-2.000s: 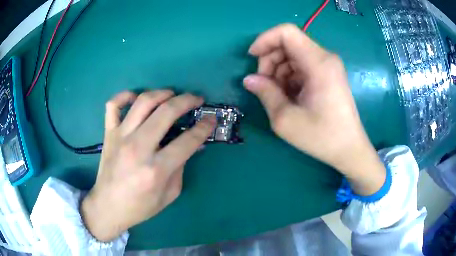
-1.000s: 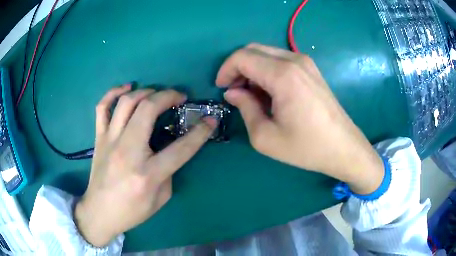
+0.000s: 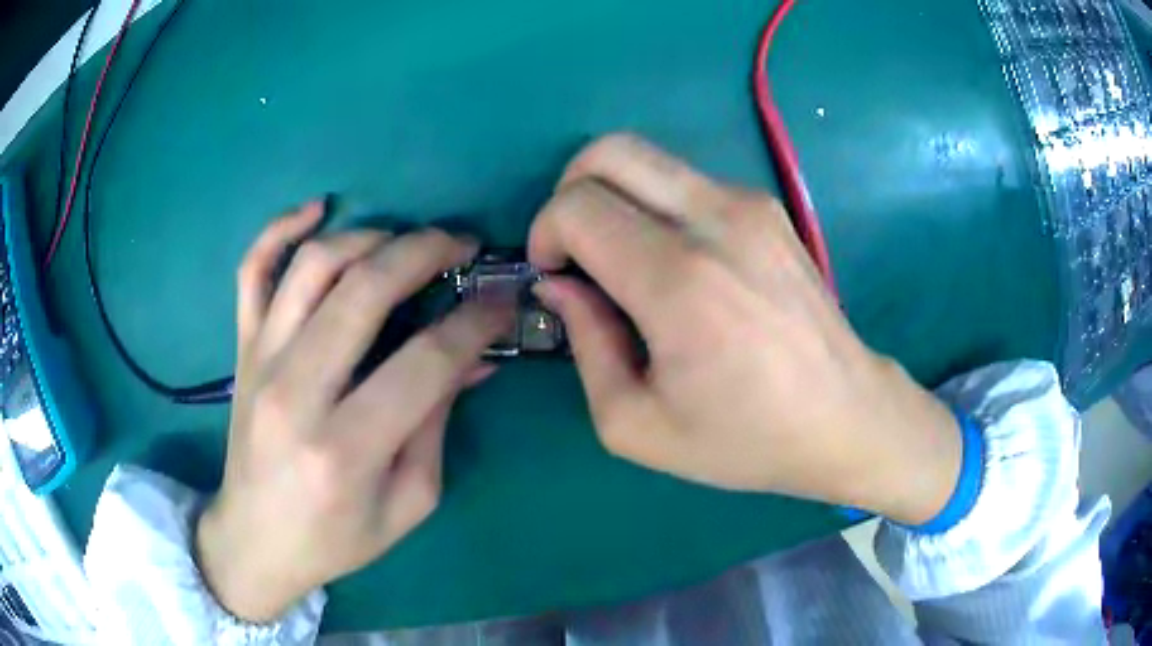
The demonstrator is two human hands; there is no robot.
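A small circuit board with a silvery patch and dark edges lies on the green mat in front of me. My left hand holds it from the left, fingertips at its upper edge and on its face. My right hand is at its right side, with thumb and forefinger pinched together at its upper right part. Whether something small is between them is hidden. A black test lead runs under my left hand; its probe is mostly hidden.
A teal-edged multimeter is at the left edge with thin red and black wires behind it. A red lead passes behind my right hand. A clear tray with pockets lies at the far right.
My right hand has moved left and down onto the board, from above and beside it. The board and my left hand have shifted left. More of the red lead shows.
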